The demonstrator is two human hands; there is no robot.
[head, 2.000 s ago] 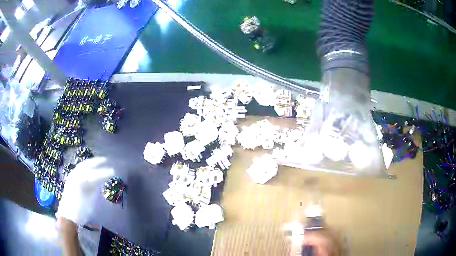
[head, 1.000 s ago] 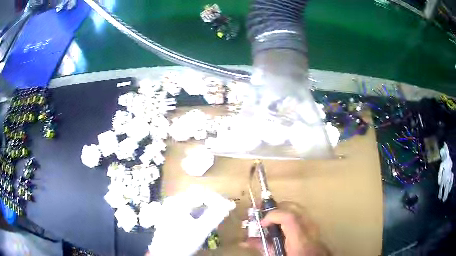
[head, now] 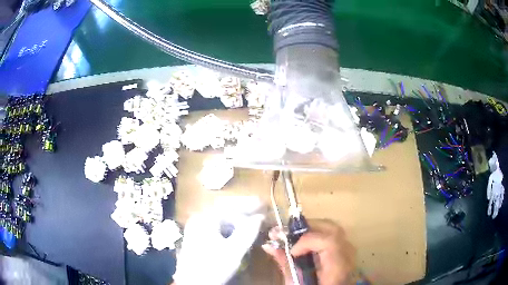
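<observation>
My left hand (head: 217,239), in a white glove, is over the left part of the cardboard mat (head: 384,222). Its fingers are overexposed, with a small dark spot between them; whether it holds anything cannot be told. My bare right hand (head: 328,250) is closed around the dark handle of a soldering iron (head: 291,201). The iron points away from me, its tip at the hood's front edge, with a thin guide tube beside it. A small white piece (head: 273,238) shows at the right fingertips, close to the left glove.
The clear fume hood (head: 317,111) hangs over the mat's back. White housings (head: 142,150) are heaped left and under it. Circuit boards (head: 16,150) lie far left, wired parts (head: 445,167) right, a spare glove (head: 494,186) far right. A metal conduit (head: 184,55) crosses before the green belt (head: 390,33).
My left hand has moved from the circuit boards at left to the mat beside my right hand. The small board seen under the glove a second ago no longer shows. The view has shifted.
</observation>
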